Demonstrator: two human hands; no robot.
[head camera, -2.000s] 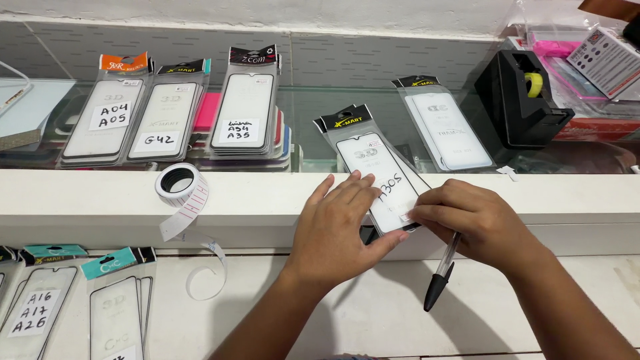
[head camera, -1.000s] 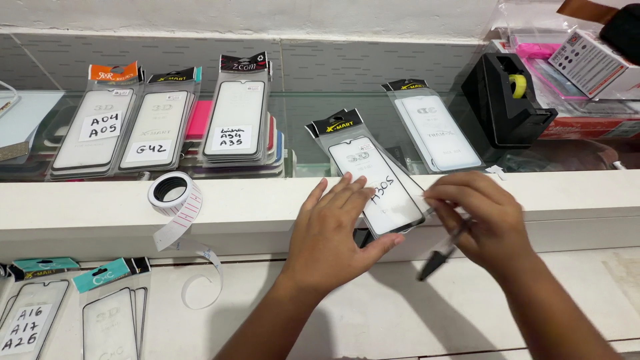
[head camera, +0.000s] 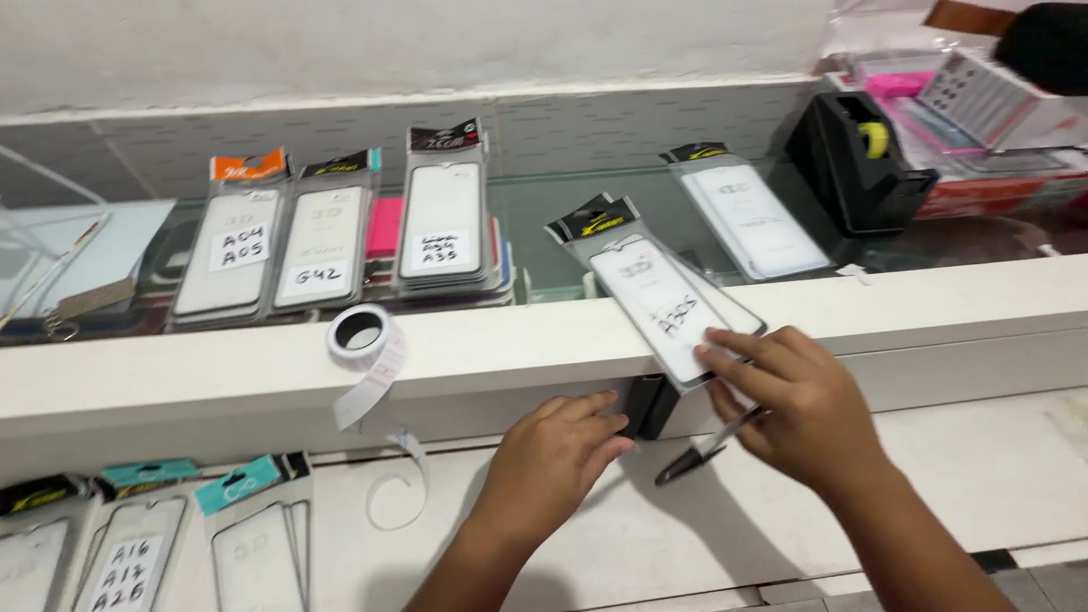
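My right hand (head camera: 790, 408) pinches the lower edge of a packaged phone screen protector (head camera: 650, 297) marked "A30S". A black-capped pen (head camera: 701, 455) is also tucked in its fingers, pointing down to the left. Another protector pack (head camera: 722, 293) lies partly under the marked one, and both overhang the white counter ledge. My left hand (head camera: 557, 463) is off the pack, below the ledge, its fingers loosely bent and holding nothing visible. To the left, a roll of label stickers (head camera: 359, 333) rests on the ledge with its strip hanging down.
Marked protector packs (head camera: 225, 246) stand in stacks on the glass top, with another pack (head camera: 752, 212) to the right. A black tape dispenser (head camera: 858, 161) sits beside a printed box (head camera: 986, 98). More packs (head camera: 127, 552) lie on the lower white surface at left.
My left hand has let go of the marked pack and moved down and left. The fingers of my right hand have closed on the pack's lower end, with the pen still in them.
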